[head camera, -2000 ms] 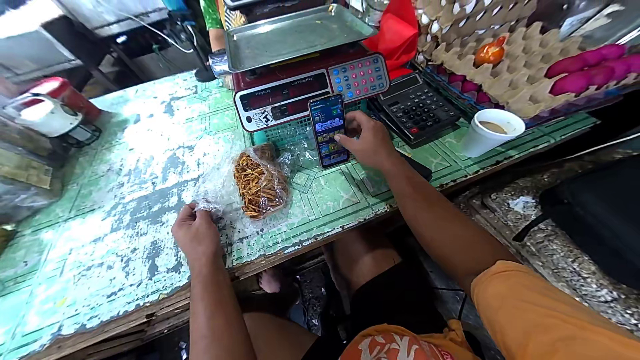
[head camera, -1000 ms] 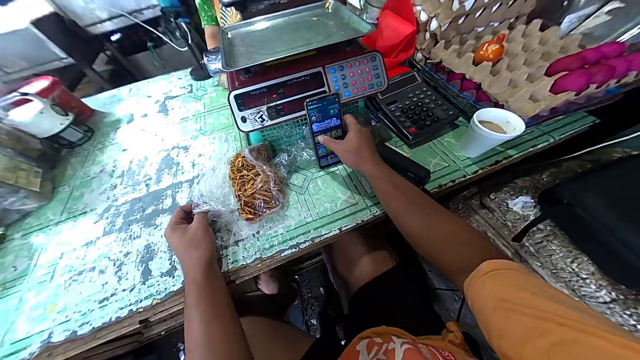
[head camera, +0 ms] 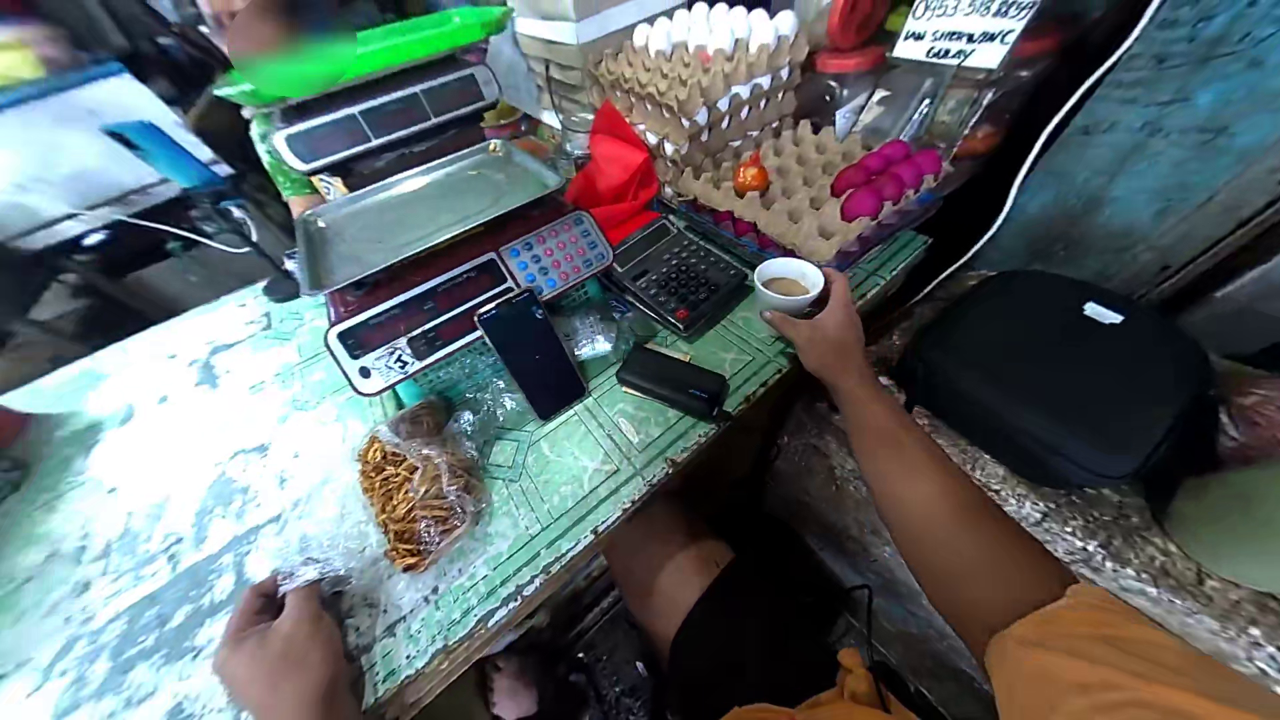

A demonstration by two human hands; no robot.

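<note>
My right hand (head camera: 825, 330) grips a white cup (head camera: 790, 306) of light brown drink at the table's right edge. At the lower left, my left hand (head camera: 287, 640) pinches the edge of a clear plastic bag (head camera: 318, 576). Beside it lies a clear bag of brown fried snack strips (head camera: 412, 495). A smartphone (head camera: 532, 355) with a dark screen leans on the front of a digital weighing scale (head camera: 430, 322). Between phone and cup lie a black power bank or case (head camera: 673, 380) and a black desk calculator (head camera: 682, 275).
Egg trays (head camera: 790, 205) with pink eggs (head camera: 885, 180) and white eggs (head camera: 712, 32) stand at the back right, near a red cloth or bag (head camera: 615, 175). A second scale with a green tray (head camera: 400, 45) is behind, where a blurred person is partly visible. A black bag (head camera: 1060, 375) sits right of the table.
My right hand has left the phone and moved right to the white cup, which it now holds. The phone's screen, lit before, is dark. The view has swung to the right.
</note>
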